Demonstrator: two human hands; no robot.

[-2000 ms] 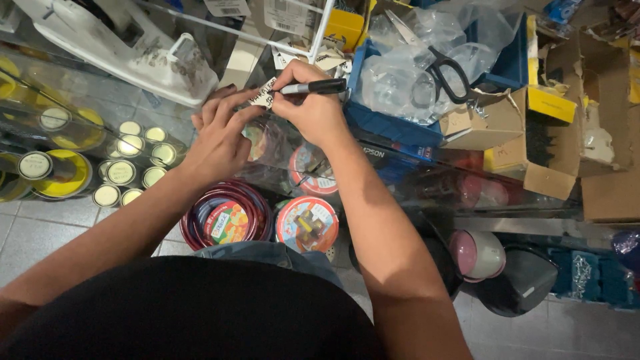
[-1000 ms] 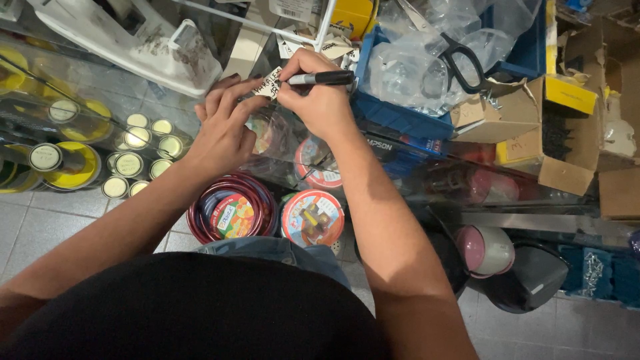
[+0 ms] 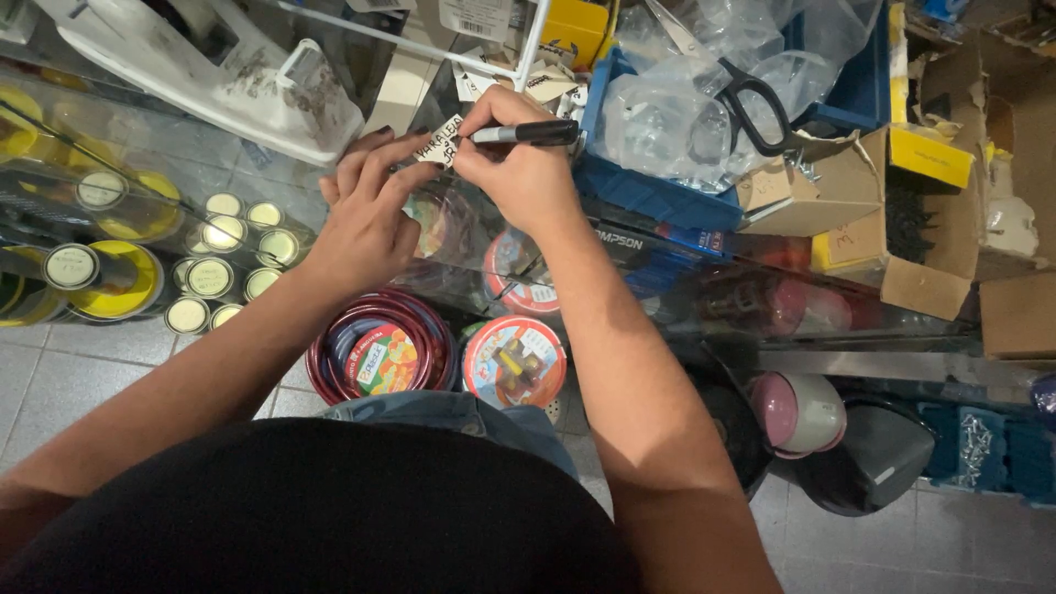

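A black and grey marker pen [image 3: 524, 133] is held in my right hand [image 3: 520, 165], its tip at the right edge of a small cream paper tag [image 3: 437, 144] that bears black handwriting. The fingertips of my left hand [image 3: 371, 206] press on the tag's left and lower edges, against the glass counter [image 3: 289, 194]. More cut paper tags [image 3: 549, 82] lie just above my right hand, partly behind a white wire rack [image 3: 532, 41]. Right of the pen, black-handled scissors [image 3: 755, 107] rest on clear plastic bags [image 3: 672, 115] in a blue bin [image 3: 610, 173].
A stained white appliance [image 3: 247, 82] stands at the upper left. Open cardboard boxes [image 3: 924, 285] with hardware are at the right. Below the glass are several small cans [image 3: 208, 278], a coiled red hose [image 3: 322, 355] and a round labelled package [image 3: 516, 359].
My right hand and the pen have shifted slightly over the tag, and more black writing shows on it. My left hand stays on the tag.
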